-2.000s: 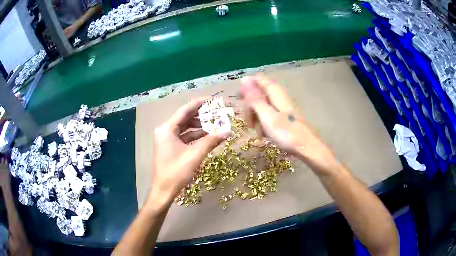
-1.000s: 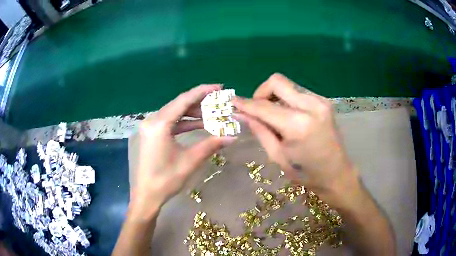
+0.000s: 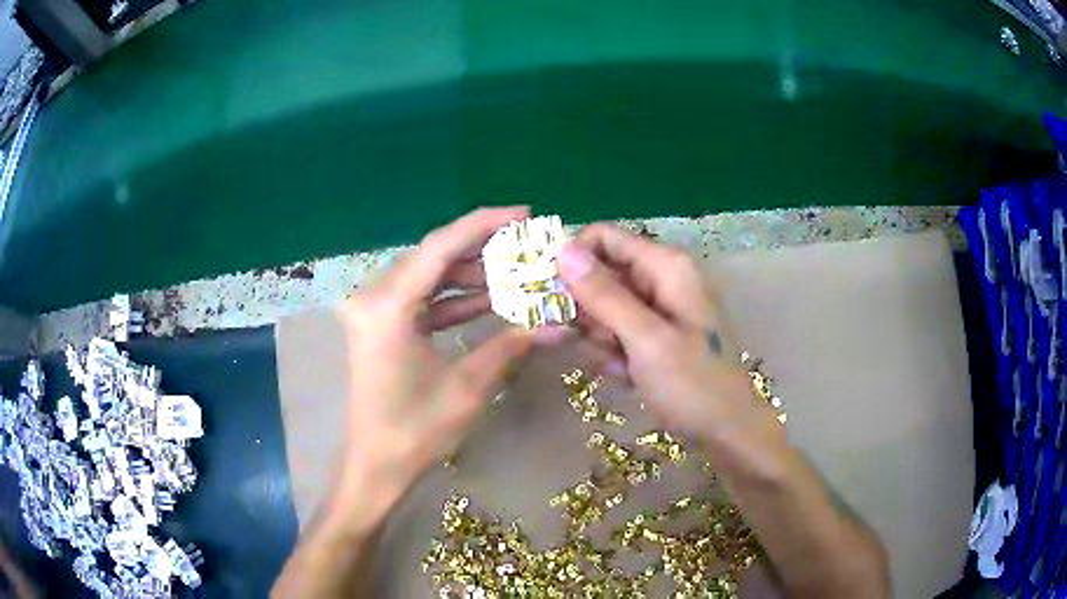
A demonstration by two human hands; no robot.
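Note:
My left hand [image 3: 410, 351] holds a white plastic socket housing [image 3: 521, 275] between thumb and fingers, above the work board. Gold shows in the housing's slots. My right hand [image 3: 655, 322] is at the housing's right side, its thumb and fingers touching it; whether a contact is between those fingertips is hidden. A loose heap of brass contacts [image 3: 585, 562] lies on the tan work board [image 3: 866, 351] below my hands, partly covered by my right forearm.
A pile of white housings [image 3: 117, 468] lies on the dark bench at left. The green conveyor belt [image 3: 527, 129] runs beyond the worn belt edge rail [image 3: 234, 295]. A blue rack [image 3: 1018, 304] stands at the right edge, with a white piece [image 3: 995, 529] beside the board.
The view has tilted down and closer over the bench. My right hand has come from the open board to the housing, and its fingers now lie against it. My left hand still holds the housing.

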